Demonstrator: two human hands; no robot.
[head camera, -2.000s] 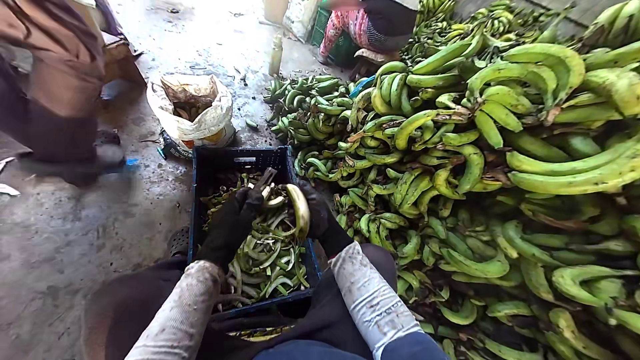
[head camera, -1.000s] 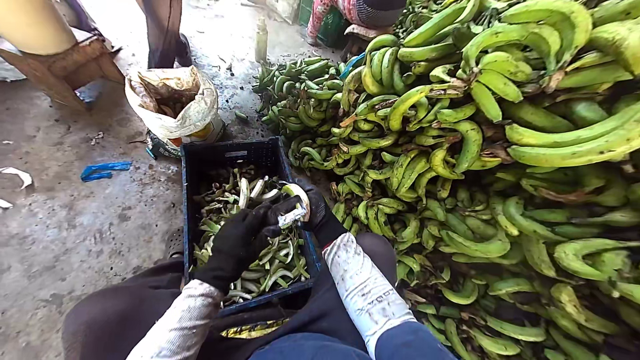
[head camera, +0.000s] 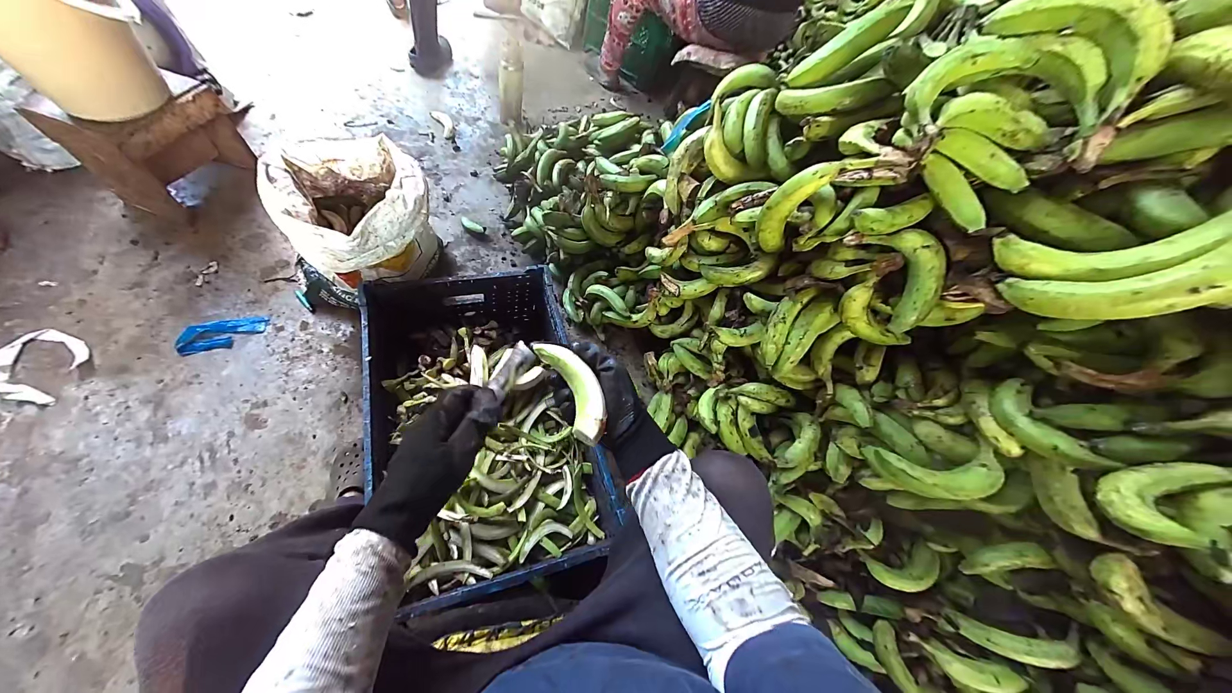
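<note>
My left hand (head camera: 450, 433), in a black glove, is closed on a short tool (head camera: 508, 371), probably a knife or peeler, too blurred to name surely. My right hand (head camera: 616, 399), also black-gloved, holds a curved plantain (head camera: 579, 390) whose pale flesh shows, its cut end pointing down. The tool is just left of the plantain's upper end. Both hands are above a dark blue plastic crate (head camera: 364, 385) holding many green and whitish strips of peel (head camera: 539, 500).
A large heap of green plantains (head camera: 905, 385) rises on the right. Beyond the crate stands an open white sack (head camera: 385, 231). A blue plastic strip (head camera: 221, 334) lies on the floor. A wooden stool (head camera: 164, 144) bears a cream bucket (head camera: 87, 58). Part of a person (head camera: 664, 29) shows at the top.
My left hand and the tool have moved apart from my right hand, so more of the plantain shows than one second ago. The other person's legs at the upper left have moved away from the sack.
</note>
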